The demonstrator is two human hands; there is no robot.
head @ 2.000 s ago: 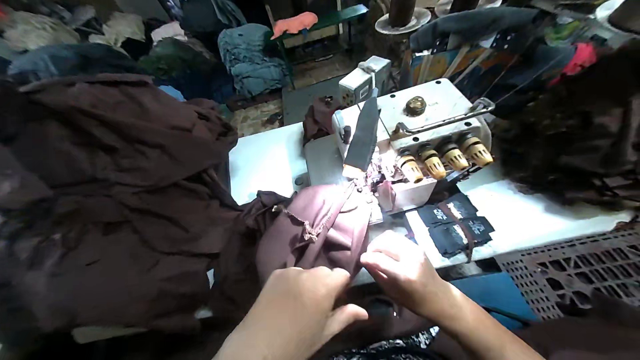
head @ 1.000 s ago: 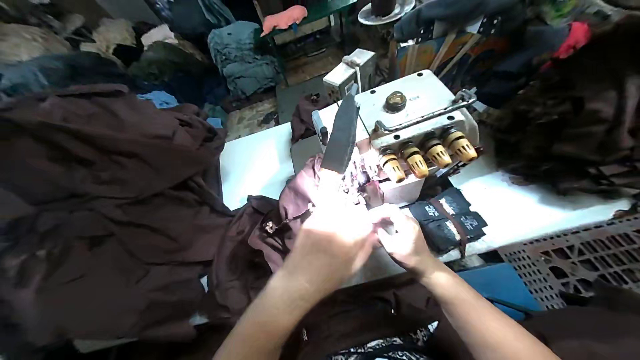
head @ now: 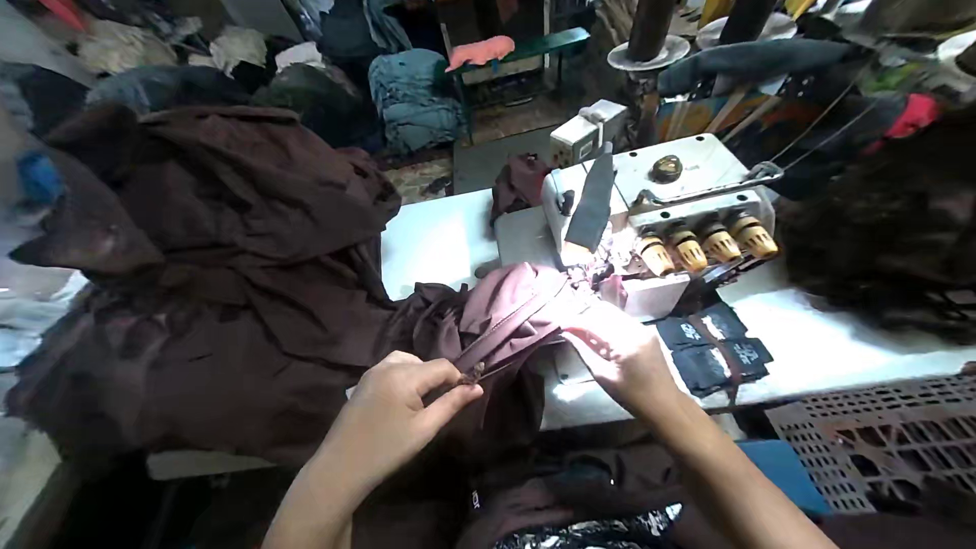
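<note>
A white overlock sewing machine with several yellow tension dials stands on a white table. Maroon fabric lies bunched in front of its needle area, under a bright light. My left hand pinches the fabric's edge between thumb and fingertips, left of the machine and nearer to me. Close by the needle area, my right hand holds the same fabric; glare hides part of its fingers. The bulk of the dark maroon cloth spreads over the table's left side.
Bundled black labels with writing lie right of the machine's front. A plastic crate stands at the lower right, beside a blue surface. Thread cones rise behind the machine on their stand. Piles of cloth and a green bench are farther back.
My left hand has moved from beside the needle area back towards the lower left, and now pinches the fabric edge there. The hands are farther apart than a second ago.
</note>
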